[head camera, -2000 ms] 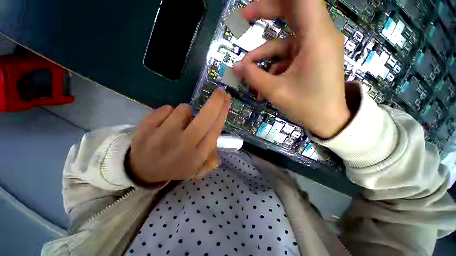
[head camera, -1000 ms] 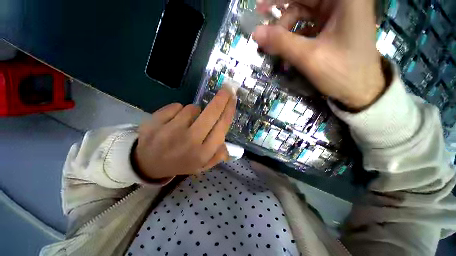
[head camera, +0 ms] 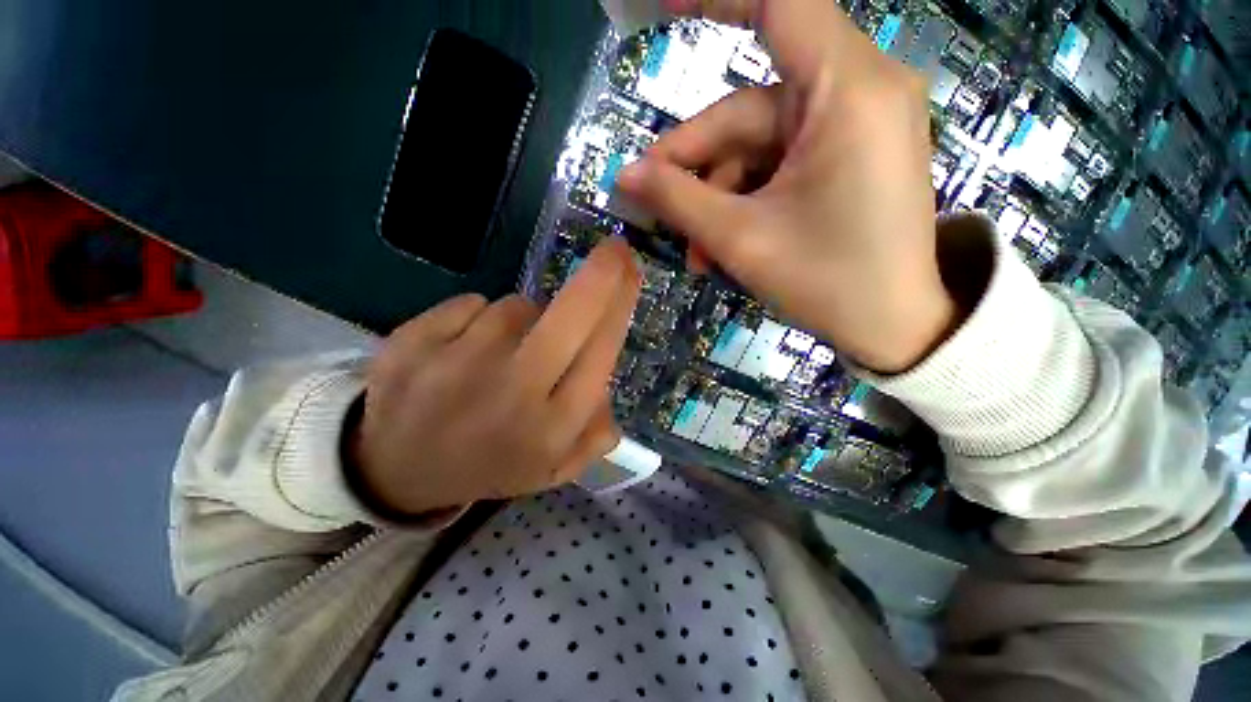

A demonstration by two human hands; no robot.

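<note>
A clear tray of small circuit boards [head camera: 727, 422] lies in front of me, with light blue-green patches on the boards. My right hand [head camera: 823, 206] is over its near left part, thumb and index fingertips close together at a board. A small grey piece [head camera: 633, 207] shows just below these fingertips; whether it touches the board is unclear. Another grey piece [head camera: 634, 14] is at my right hand's upper fingers, at the picture's top edge. My left hand [head camera: 494, 391] points its index finger at the same board. A white strip [head camera: 626, 468] sticks out from under its curled fingers.
A black mobile phone [head camera: 457, 151] lies on the dark tabletop [head camera: 220, 124] left of the tray. A red stool [head camera: 82, 261] stands on the grey floor at the far left. More boards fill the tray to the right.
Since one second ago my right hand has come left and down to the board by my left fingertips. The pale piece at my left fingertips no longer shows there. The phone appears slightly lower.
</note>
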